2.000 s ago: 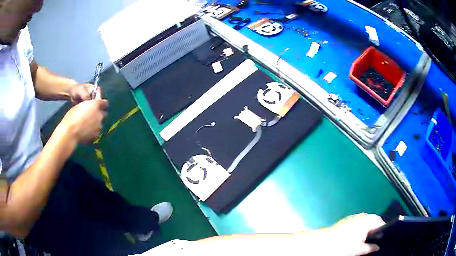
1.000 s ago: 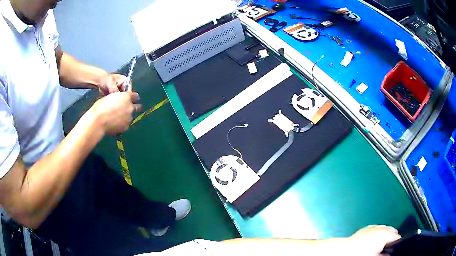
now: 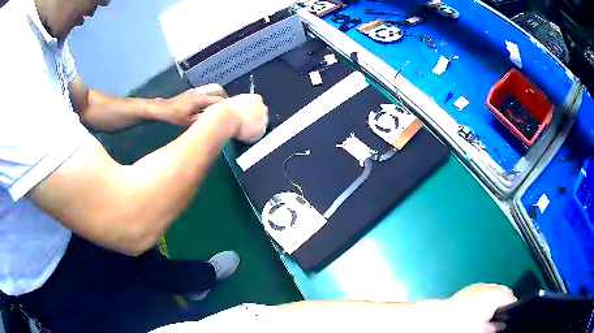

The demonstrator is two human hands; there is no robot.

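My left hand (image 3: 483, 306) is at the bottom right, at the end of my outstretched forearm. Its fingers hold the left edge of a dark, flat laptop part (image 3: 550, 313), which is cut off by the frame's right and bottom edges. Whether this is the lid or the base cannot be told. My right hand is not in view.
A heatsink-and-fan assembly (image 3: 357, 188) lies on a black mat (image 3: 332, 227) beside a long white strip (image 3: 303, 120). Another person (image 3: 117, 175) stands at left, hands over the mat's far end. A vented white box (image 3: 247, 55), blue tray and red bin (image 3: 520, 107) lie beyond.
The other person has leaned in and moved both hands from beside the bench to over the black mat. The view has shifted slightly. My left hand still holds the dark part.
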